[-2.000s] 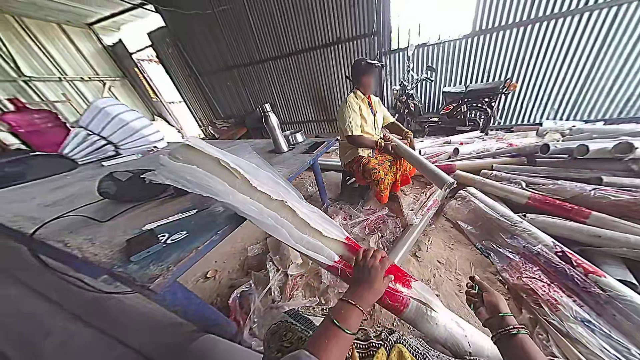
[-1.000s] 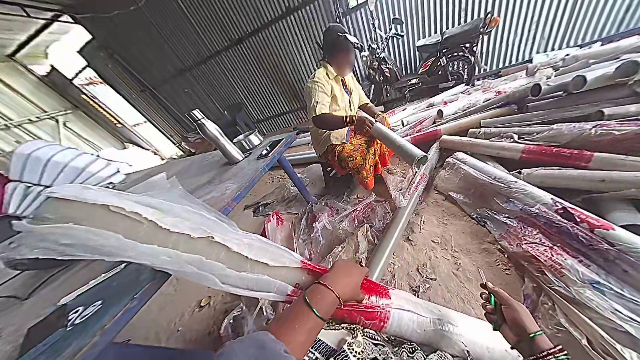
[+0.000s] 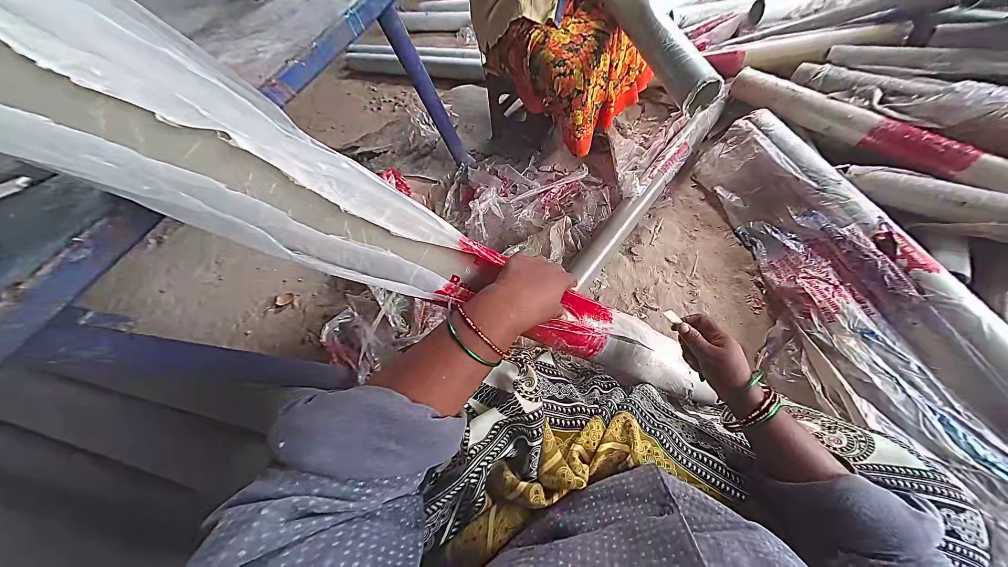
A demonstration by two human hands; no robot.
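A long roll in white plastic wrapping (image 3: 646, 350) with a red printed band lies slanting across my lap. Toward the upper left its wrapping is slit and spread apart, and a grey-beige surface (image 3: 299, 193) shows between the edges. My left hand (image 3: 528, 295) grips the roll at the red band. Beside its lower right part, my right hand (image 3: 713, 350) pinches a small, pale, flat piece (image 3: 672, 316), perhaps a blade; its other end is hidden in the fingers. A bare grey tube (image 3: 618, 236) slants up from behind my left hand.
Across from me sits a person in an orange patterned skirt (image 3: 563, 71), by another grey tube (image 3: 669, 47). Crumpled plastic film (image 3: 528, 205) litters the dirt floor. A blue-framed table (image 3: 323, 59) stands at the left. Wrapped rolls (image 3: 882, 130) are piled at the right.
The view has tipped down to my lap. My right hand has come closer to the wrapped roll. My left hand still grips it by the red band.
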